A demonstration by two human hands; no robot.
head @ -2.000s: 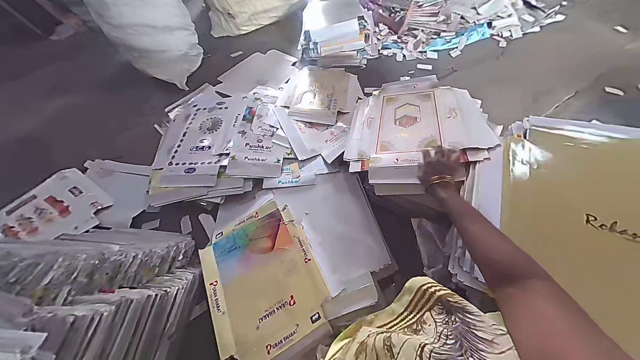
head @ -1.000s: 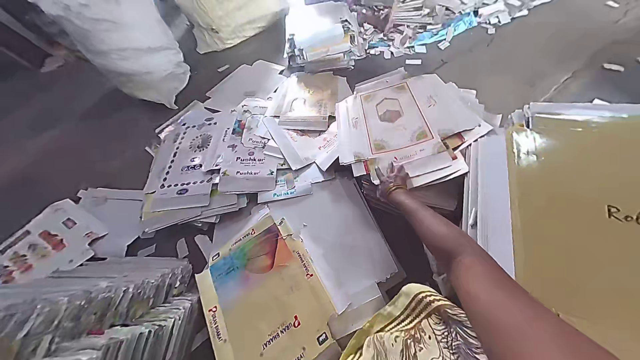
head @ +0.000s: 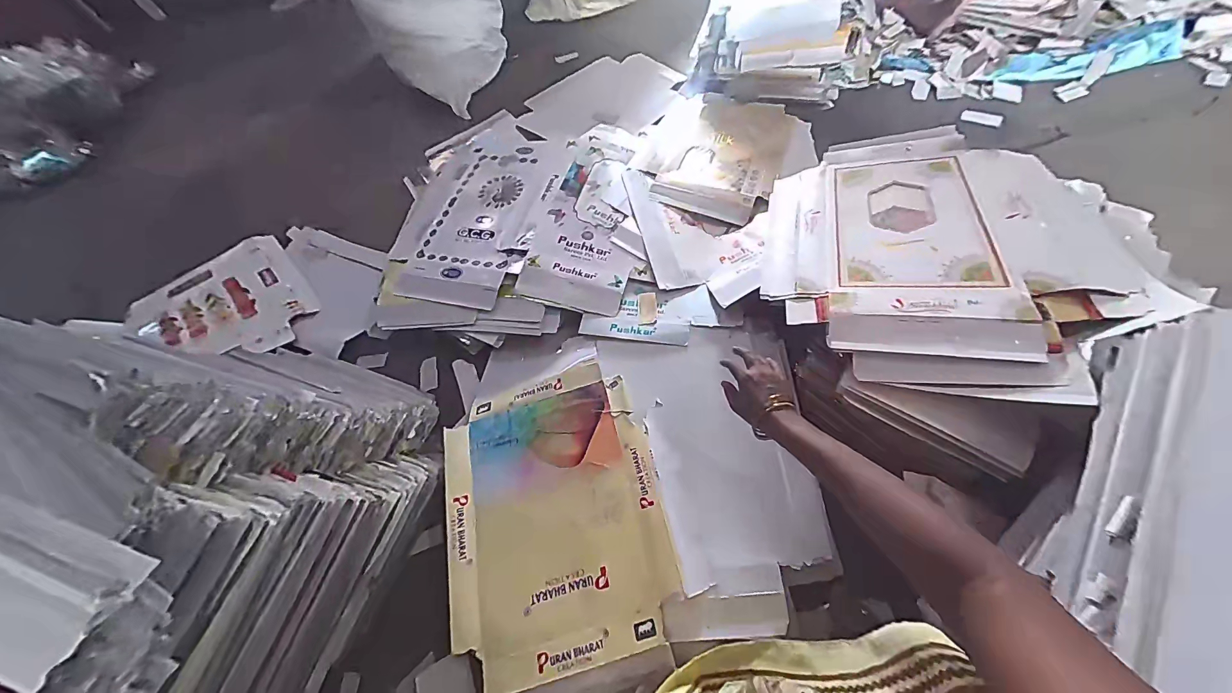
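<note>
My right hand (head: 760, 388), with bangles at the wrist, is over a plain white cardboard sheet (head: 712, 462), its fingers spread and nothing held. Whether it touches the sheet I cannot tell. Left of it lies a flat yellow printed carton (head: 568, 539) with a rainbow-coloured patch. To the hand's upper right, a white carton with a hexagon print (head: 914, 231) tops a stack of cardboard. Beyond the hand are overlapping printed cartons (head: 582, 236) and a gold-toned carton (head: 722, 154). My left hand is out of view.
Tightly packed rows of folded cardboard (head: 318, 520) stand at the lower left. More upright sheets (head: 1145, 452) stand at the right. Paper scraps (head: 1020, 48) and a blue plastic sheet (head: 1107, 56) lie at the upper right, and a white sack (head: 433, 43) at the top.
My right hand has come away from the hexagon-print carton and moved left over the white sheet. The large yellow-brown sheet at the right is out of view.
</note>
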